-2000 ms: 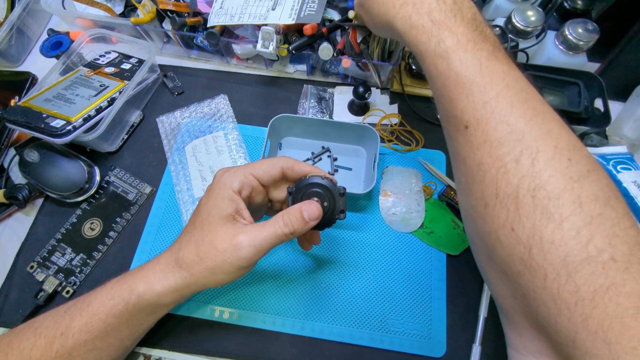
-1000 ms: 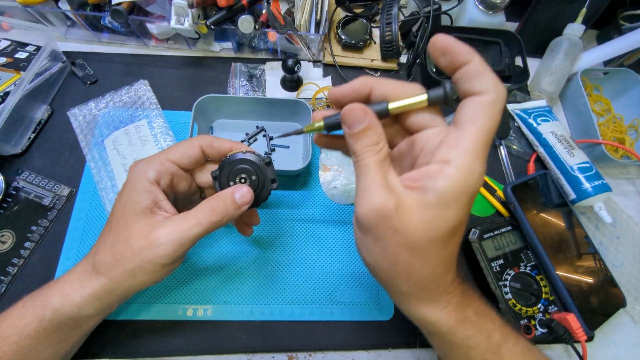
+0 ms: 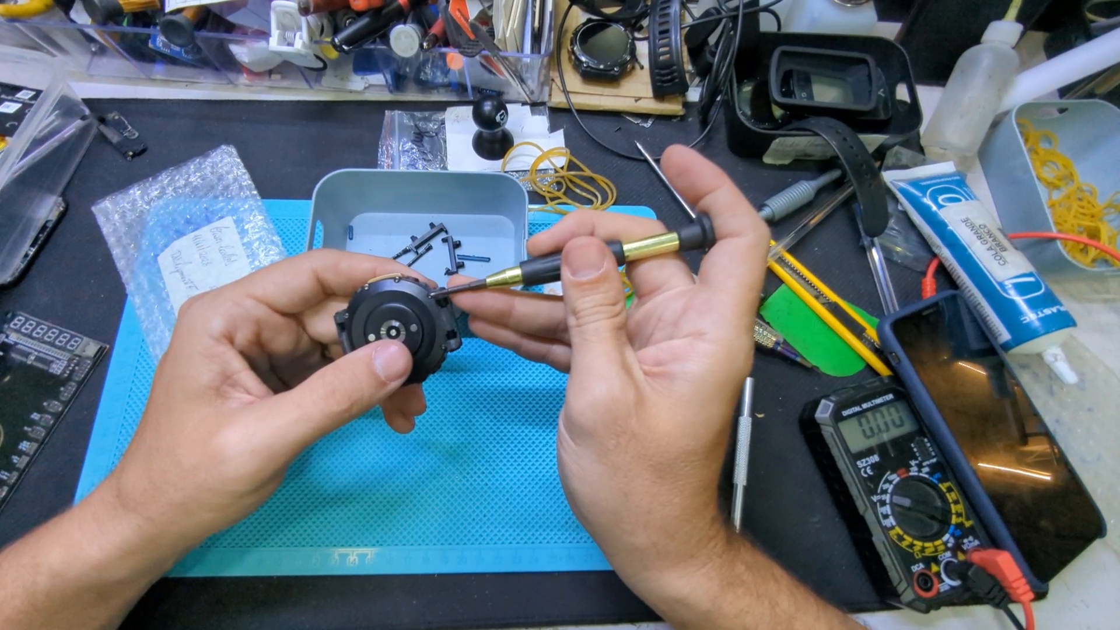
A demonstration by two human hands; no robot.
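My left hand [image 3: 289, 350] grips a round black watch case [image 3: 398, 325] between thumb and fingers, its back turned toward me, over the blue work mat [image 3: 402, 490]. In my right hand [image 3: 639, 350] is a black and brass precision screwdriver [image 3: 595, 258], pointing left. Its tip meets, or is very close to, the upper right rim of the case; exact contact cannot be told. Just behind the case, a grey-blue tray [image 3: 420, 192] holds several small black pins and link pieces [image 3: 427, 241].
Bubble wrap [image 3: 188, 236] with a handwritten note lies at left. Rubber bands [image 3: 573, 179] are behind the tray. To the right are a yellow tool [image 3: 827, 306], a digital multimeter [image 3: 906, 503], a dark phone [image 3: 997, 437] and a glue tube [image 3: 984, 254]. A clear organizer [image 3: 350, 66] stands at the back.
My right hand, earlier reaching toward the back, has come down with the screwdriver, and its tip has moved to the case's rim. The left hand keeps hold of the case. The view has shifted right.
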